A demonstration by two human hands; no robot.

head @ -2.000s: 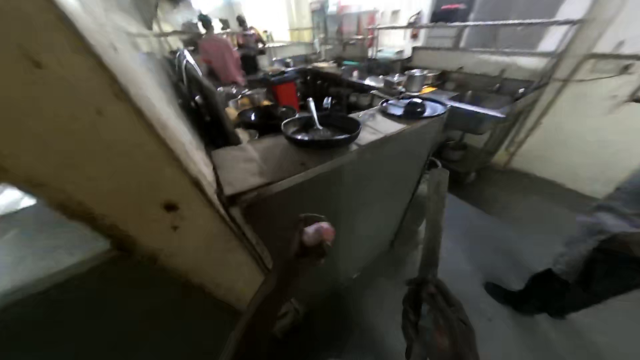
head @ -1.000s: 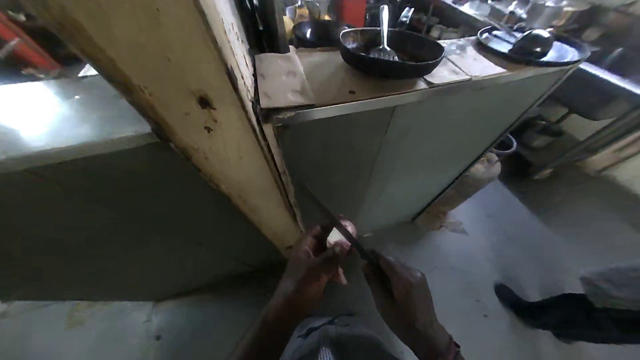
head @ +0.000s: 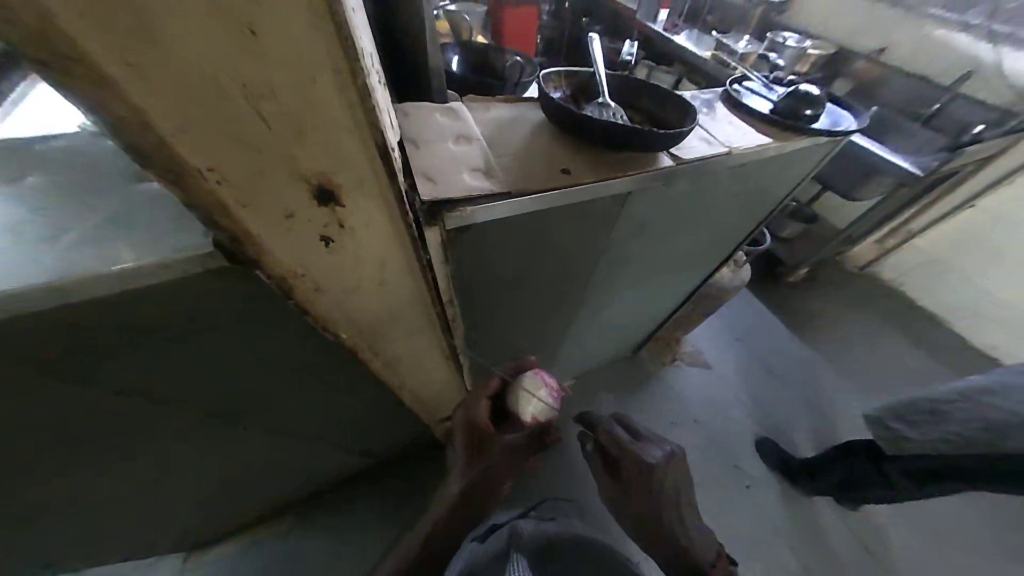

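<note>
My left hand (head: 492, 444) holds a round, pale vegetable (head: 534, 398), seemingly a partly peeled onion, with pink skin at its right edge. Just to the right, my right hand (head: 640, 472) is curled around the handle of a knife, which its fingers mostly hide. The knife blade (head: 512, 380), seen almost edge-on as a thin line, crosses the face of the vegetable and points up to the left. Both hands are low in front of me, over the floor and below the counter. Whether the blade is cutting in or only resting cannot be told.
A cardboard-covered counter (head: 528, 172) bears a black frying pan (head: 616, 132) with a slotted turner and a round tray (head: 840, 120) with a ladle. A stained pillar (head: 320, 184) stands left. A person's black shoe (head: 792, 464) is at the right; a sink (head: 872, 172) lies beyond.
Two seconds ago my hands were apart, the knife upright in my right hand; now they are close together with the blade at the vegetable. The view has tilted down and nearer the counter.
</note>
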